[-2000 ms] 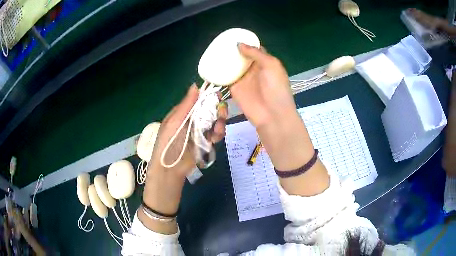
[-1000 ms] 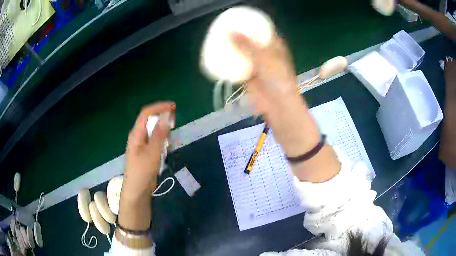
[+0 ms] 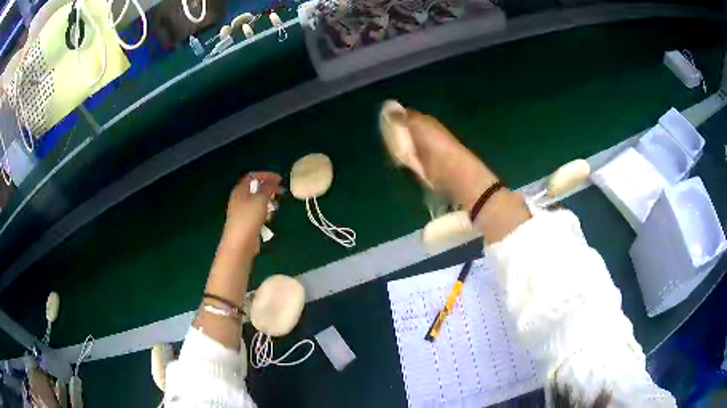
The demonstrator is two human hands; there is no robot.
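My right hand (image 3: 426,147), blurred, is over the green belt and grips a cream piece (image 3: 396,131) seen edge-on, its cord hanging below. My left hand (image 3: 253,198) is over the belt with its fingers closed around a small white wad (image 3: 256,186). A round cream piece (image 3: 311,176) with a cord loop lies on the belt between my hands. Another cream piece (image 3: 277,305) lies at the rail below my left hand, its cord on the bench. A further piece (image 3: 448,229) lies on the rail, partly behind my right forearm.
A printed sheet (image 3: 426,374) with a yellow-black pen (image 3: 449,301) lies on the bench. A small pale block (image 3: 335,347) is left of it. White trays (image 3: 677,243) stand right, near a piece (image 3: 569,177) on the rail. A parts tray (image 3: 414,40) is across the belt.
The right hand has moved down and tilted its piece edge-on. The left hand has moved forward over the belt. A round piece now shows on the belt; the view has shifted, showing the parts tray.
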